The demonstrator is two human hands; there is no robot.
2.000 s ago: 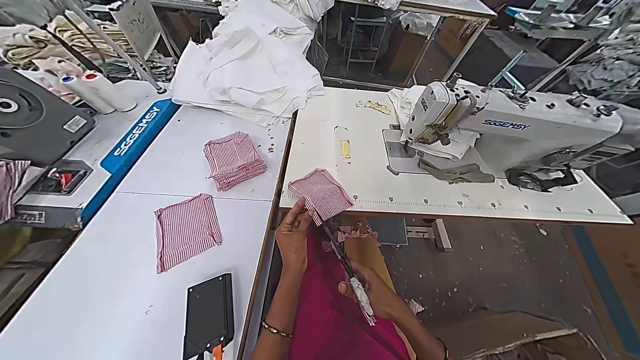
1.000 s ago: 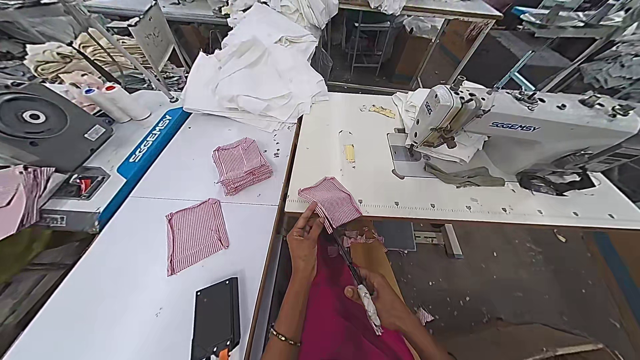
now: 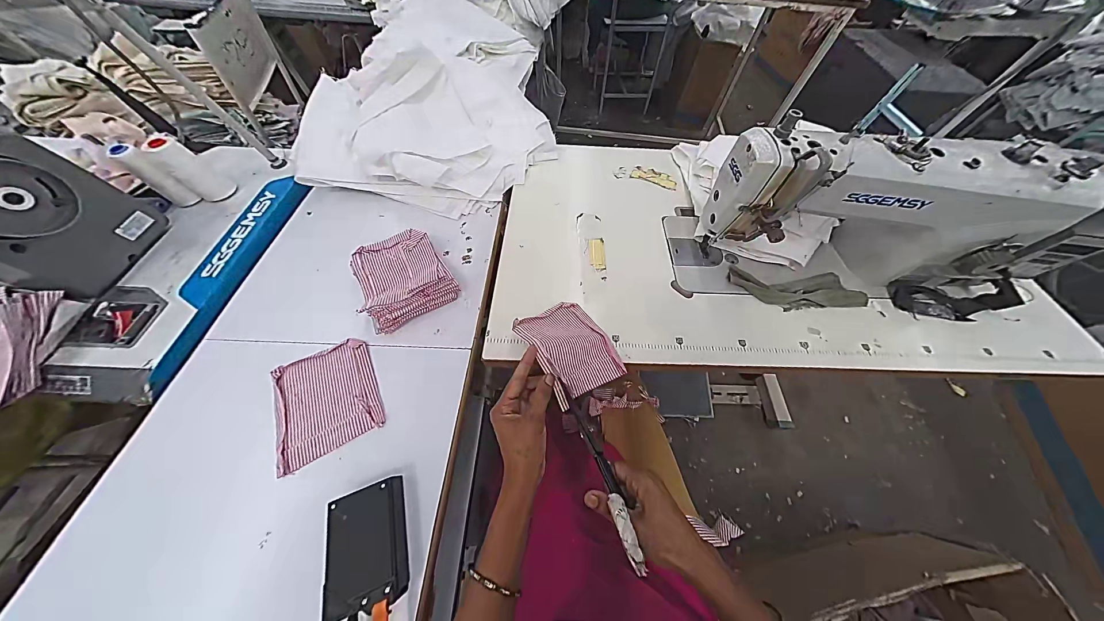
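My left hand [image 3: 523,414] pinches the near left edge of a red-and-white striped fabric piece [image 3: 573,349], which lies partly over the front edge of the sewing machine table. In my right hand [image 3: 642,509] is a pair of scissors [image 3: 601,461], with white wrapping on a handle. The blades reach up to the near edge of the striped piece; whether they are cutting it cannot be told. On the white table to the left lie a stack of striped pieces [image 3: 405,280] and, nearer, a separate striped piece [image 3: 328,405].
A sewing machine [image 3: 880,203] stands at the right, with a dark cloth strip [image 3: 798,291] by its base. White fabric [image 3: 431,103] is heaped at the back. A black flat object [image 3: 366,548] lies near left. Another machine [image 3: 78,224] and thread cones [image 3: 177,168] are far left.
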